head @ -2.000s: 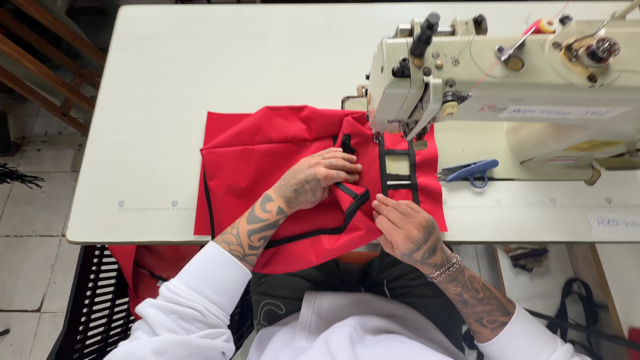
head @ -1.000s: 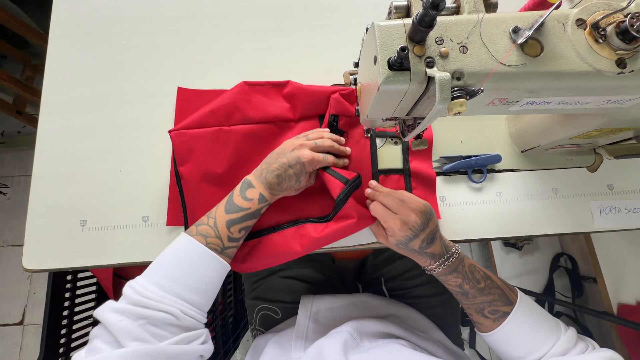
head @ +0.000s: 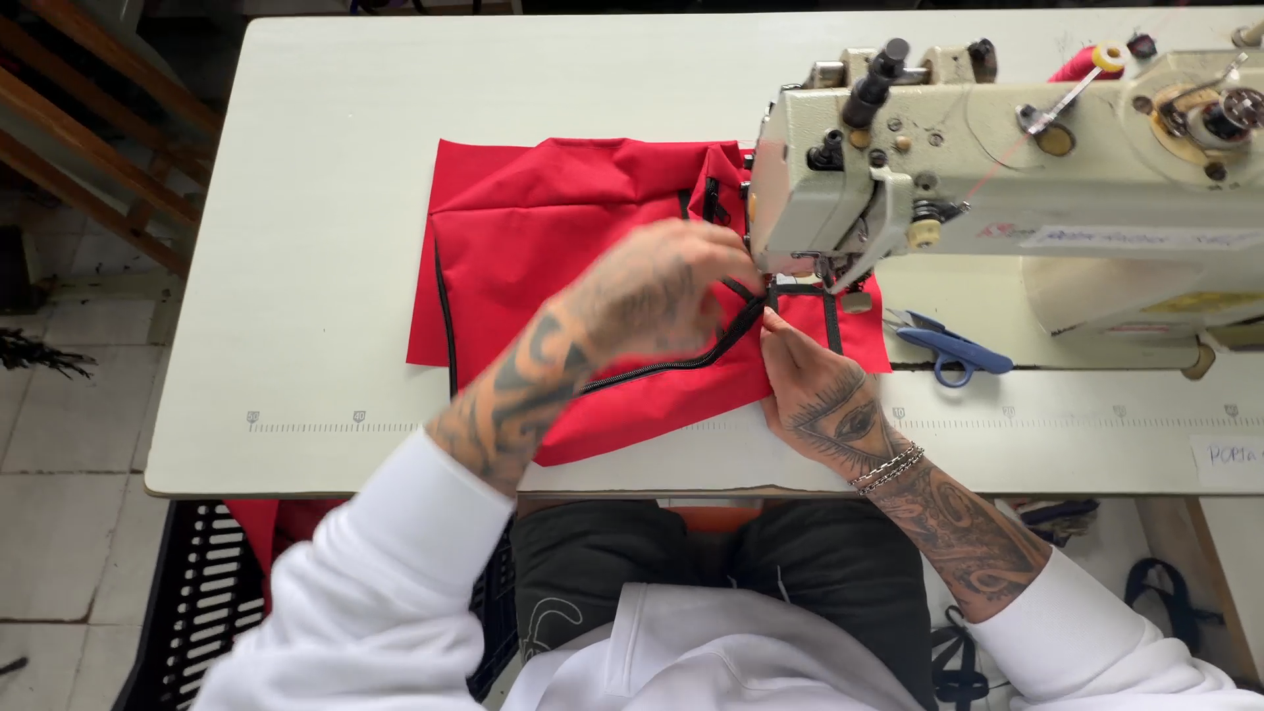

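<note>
Red fabric (head: pixel 553 247) with a black zipper (head: pixel 662 367) and black trim lies on the sewing table, its right part under the head of an industrial sewing machine (head: pixel 839 188). My left hand (head: pixel 662 286) is blurred over the fabric, its fingers at the black trim just left of the presser foot; whether they pinch it is unclear. Below the needle area, my right hand (head: pixel 825 395) pinches the black-edged fabric between thumb and forefinger. A black-trimmed opening (head: pixel 800 286) shows partly beneath the machine head. The needle itself is hard to make out.
Blue thread snips (head: pixel 953 348) lie right of the fabric on the machine bed. A printed ruler scale runs along the front of the white table (head: pixel 326 296). A black plastic crate (head: pixel 202 583) with red fabric stands below at left. A red thread spool (head: pixel 1086 63) sits atop the machine.
My left hand has moved right and up from the middle of the fabric to beside the machine head. My right hand stays near the black trim. The view has shifted.
</note>
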